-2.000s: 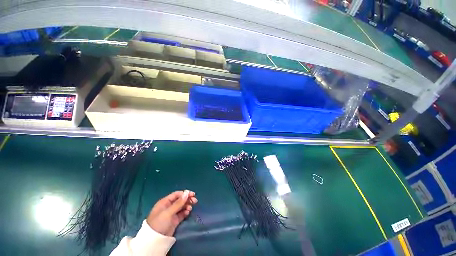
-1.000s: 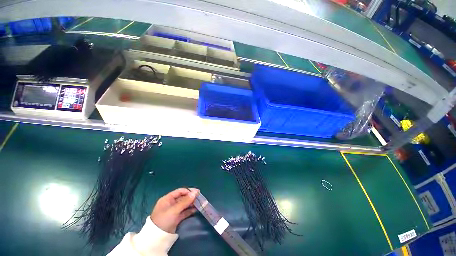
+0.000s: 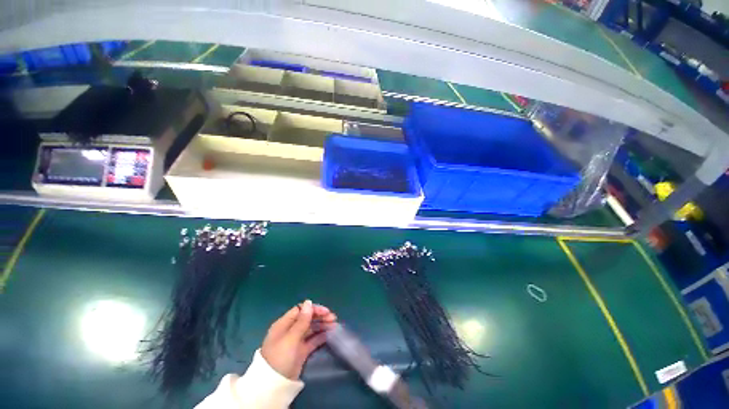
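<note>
My left hand, in a white sleeve, is at the lower middle between two bundles. Its thumb and fingers are pinched on what looks like a thin black wire lead, barely visible. A blurred steel ruler with a pale label slants from beside those fingertips to the bottom edge; what holds its lower end is not visible. The left wire bundle fans out on the green mat, silvery tips at the top. The narrower right wire bundle lies right of the ruler. My right hand is not in view.
Behind the mat stand a cream tray, a small blue bin with dark contents, a large blue tote and a digital scale. A small white loop lies at right. A metal frame crosses above.
The ruler was beside the right bundle, then came up to my left fingertips. Now it is blurred, its upper end still near them. The whole view has shifted slightly.
</note>
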